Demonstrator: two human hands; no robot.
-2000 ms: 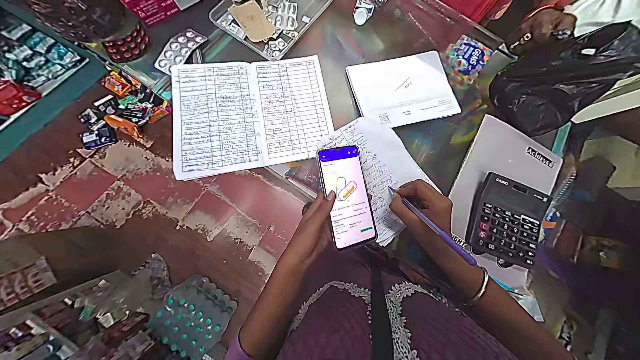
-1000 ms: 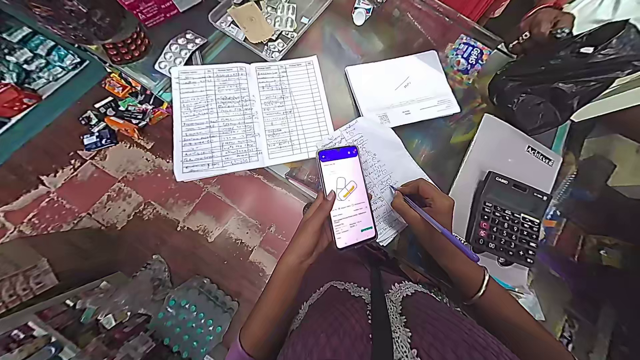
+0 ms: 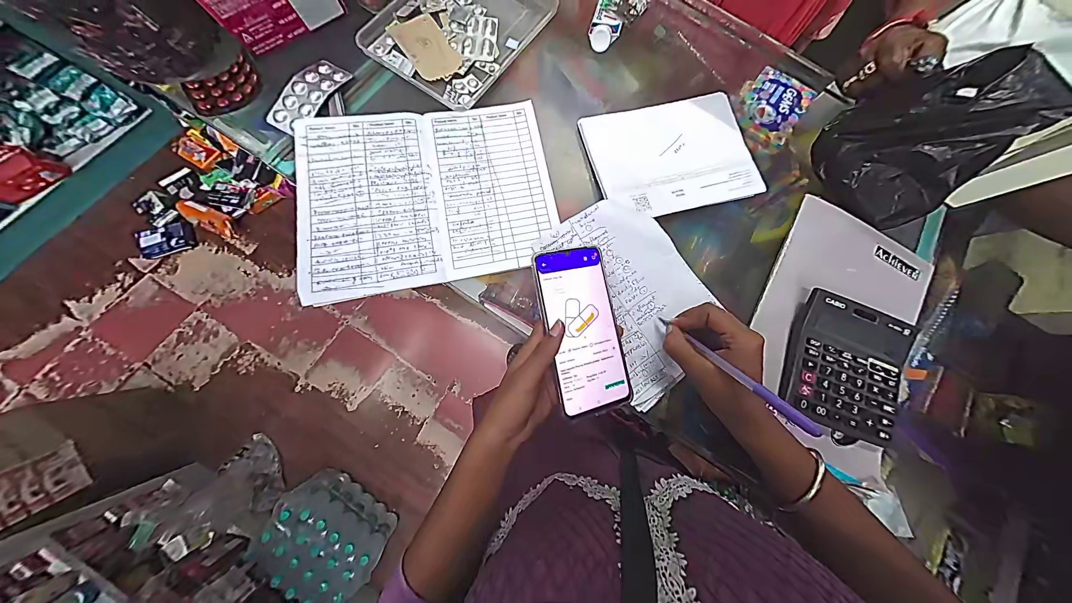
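My left hand [image 3: 528,381] holds a smartphone [image 3: 582,335] upright, its lit screen facing me with a pill drawing on it. Between the fingers of my right hand [image 3: 720,352] is a purple pen [image 3: 754,387], its tip on a handwritten sheet [image 3: 653,268]. The phone hides the sheet's lower left part. An open ruled notebook [image 3: 427,201] with handwritten rows lies to the left, partly under or against the sheet. A white printed pad or stack of paper [image 3: 670,155] lies beyond the sheet. Right of my right hand, a black Casio calculator [image 3: 846,368] rests on a pale notebook [image 3: 837,243].
A tray [image 3: 536,21] of blister packs stands at the back, with another blister pack [image 3: 306,94] left of it. A black plastic bag [image 3: 913,142] lies at the right, beside another person's hand [image 3: 900,54]. Small packets [image 3: 209,197] and a green-dotted blister pack [image 3: 322,536] are at the left.
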